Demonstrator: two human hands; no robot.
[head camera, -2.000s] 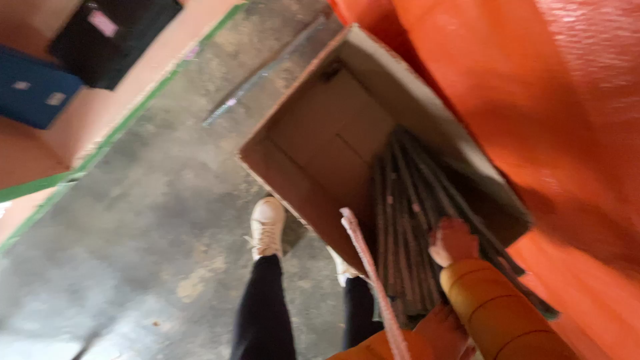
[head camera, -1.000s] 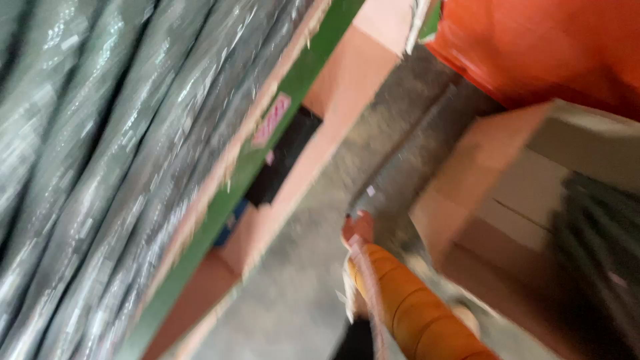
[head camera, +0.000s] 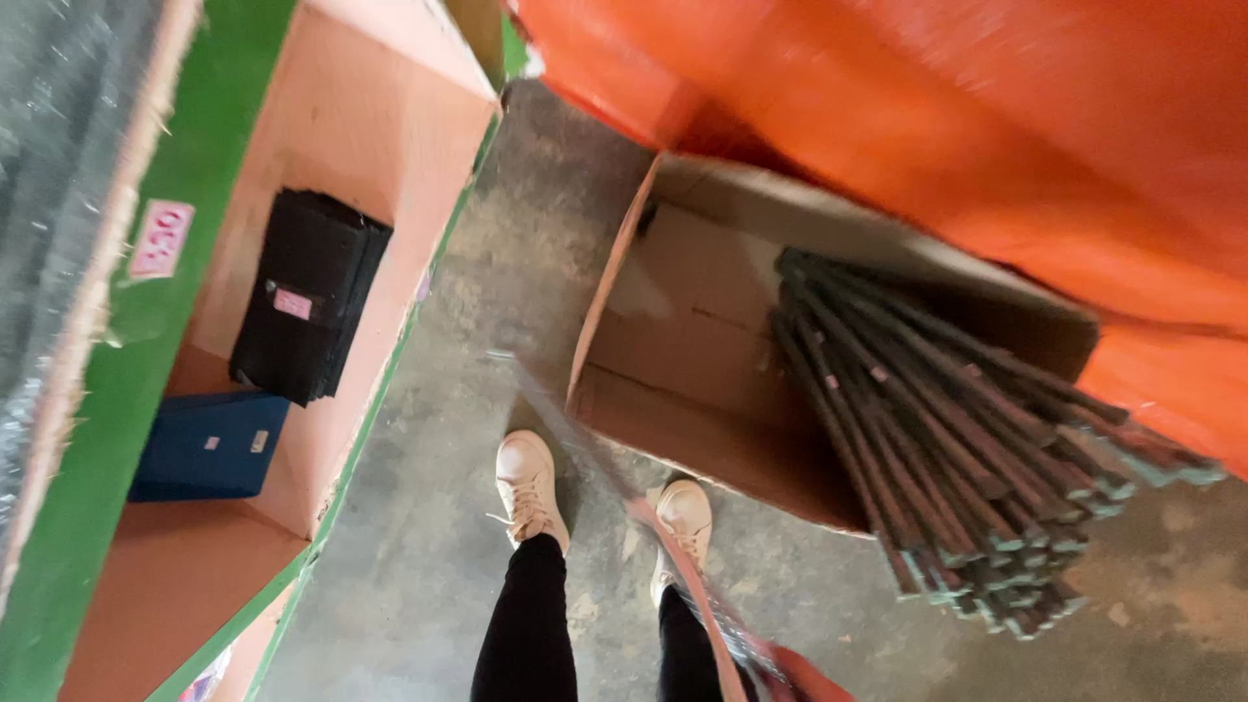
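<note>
Neither my left hand nor my right hand shows now. A cardboard box (head camera: 717,409) stands open on the floor, with a bundle of long dark wrapped rolls or sticks (head camera: 936,419) leaning in it, their ends fanned out past its rim. A pinkish strap (head camera: 687,565) hangs in front of my legs, blurred, its lower end near a red patch at the bottom edge. My white laced shoes (head camera: 526,483) are on the floor beside the box.
Left is a pink and green wooden shelf (head camera: 341,107) holding a black stack (head camera: 310,292) and a blue folder-like item (head camera: 210,446). Plastic-wrapped rolls (head camera: 58,195) lie at the far left. An orange sheet (head camera: 926,146) borders the box; concrete floor (head camera: 419,546) lies between.
Two seconds ago a hand was on the dark bundle in the box; one second ago a hand was by the strap, over the floor. Both hands have since left view. The view has swung.
</note>
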